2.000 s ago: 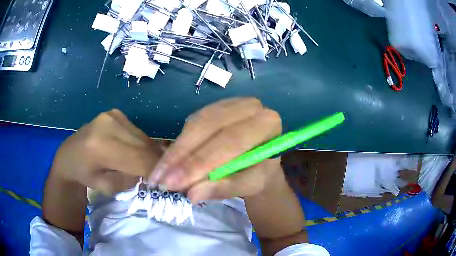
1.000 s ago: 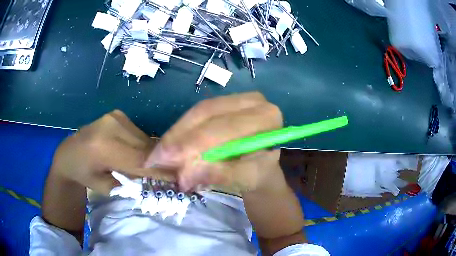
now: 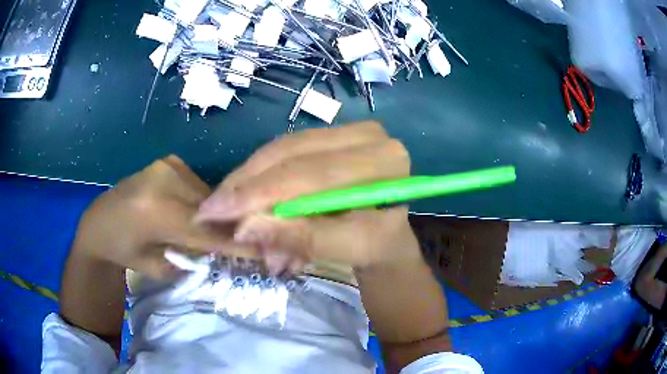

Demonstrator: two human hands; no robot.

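Note:
My left hand (image 3: pixel 150 219) holds a fanned row of slim metal rods (image 3: pixel 254 280) with white flag labels (image 3: pixel 249 301), above the lap. The rods' round ends face the camera. My right hand (image 3: pixel 329 197) is bare, slightly blurred, and grips a bright green pen-like tool (image 3: pixel 409 189) that slants up to the right. Its fingers lie over the left hand's fingers and the top of the row. The tool's working tip is hidden. A tangled pile of tagged rods (image 3: pixel 292 55) lies on the dark green mat (image 3: pixel 468 124).
A digital scale (image 3: pixel 28 44) is at the far left. Red-orange looped snips (image 3: pixel 578 98), a small dark item (image 3: pixel 633 177) and translucent plastic bags (image 3: pixel 603 47) are at the right. A cardboard box (image 3: pixel 468 263) with white bags stands below the bench. Part of another person's arm (image 3: pixel 651 277) shows at the right edge.
My right hand has moved slightly up and left over the row. The green tool lies flatter than before. The fanned rods have shifted slightly right. The pile looks unchanged.

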